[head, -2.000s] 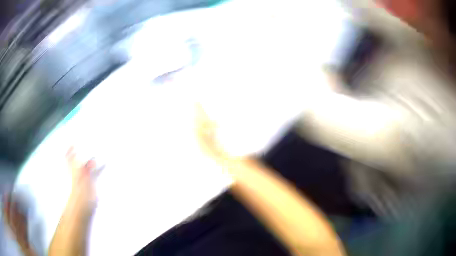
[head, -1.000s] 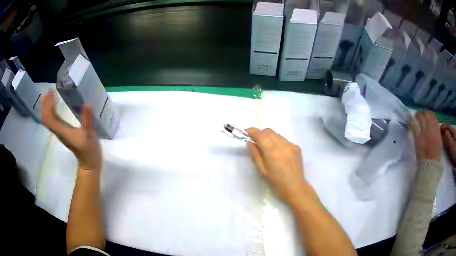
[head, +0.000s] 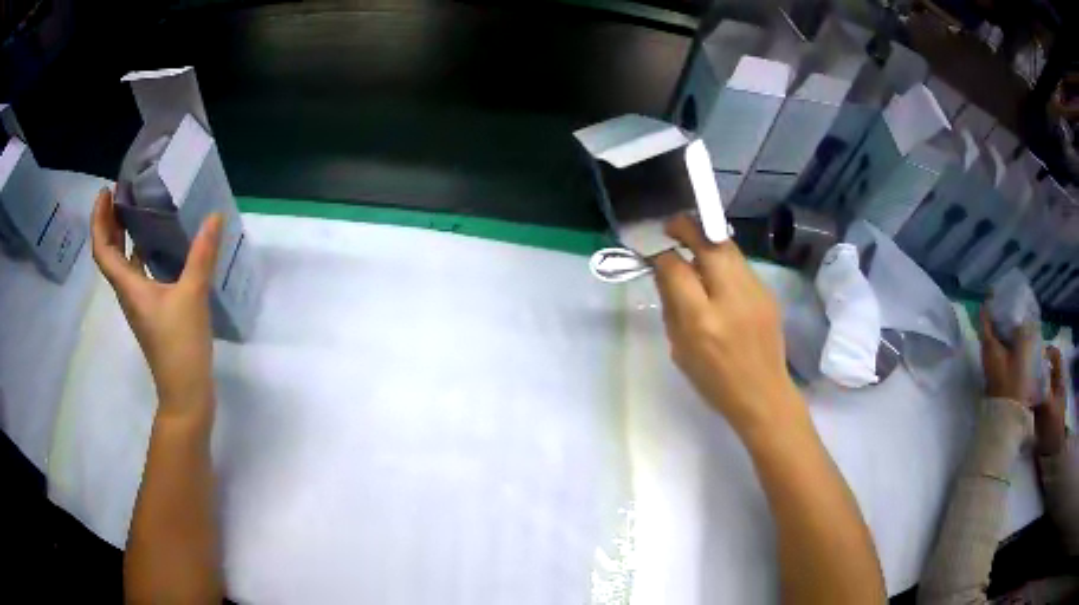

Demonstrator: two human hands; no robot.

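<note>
My left hand (head: 166,313) is around a retail box (head: 223,248) at the left, fingers on one side and thumb on the other. The box stands open and slightly tilted, flaps up, with a cloudy bag in its mouth. My right hand (head: 728,337) has its fingers at the near edge of another open box (head: 641,177), which is tipped so its dark inside shows. A white coiled cable (head: 618,265) sticks out left of those fingers. How the fingers hold box and cable is partly hidden.
Open boxes (head: 743,118) stand in rows on the dark belt (head: 414,118), back right. A grey cylinder (head: 805,233), a white-wrapped item (head: 848,319) and cloudy bags (head: 917,313) lie at right. Another person's hands (head: 1006,360) hold a bag there. Another box (head: 38,213) stands far left.
My right hand has moved up and right with the cable and is now at an open box. My left hand has closed in around the left box. The neighbour's hands now hold a bag.
</note>
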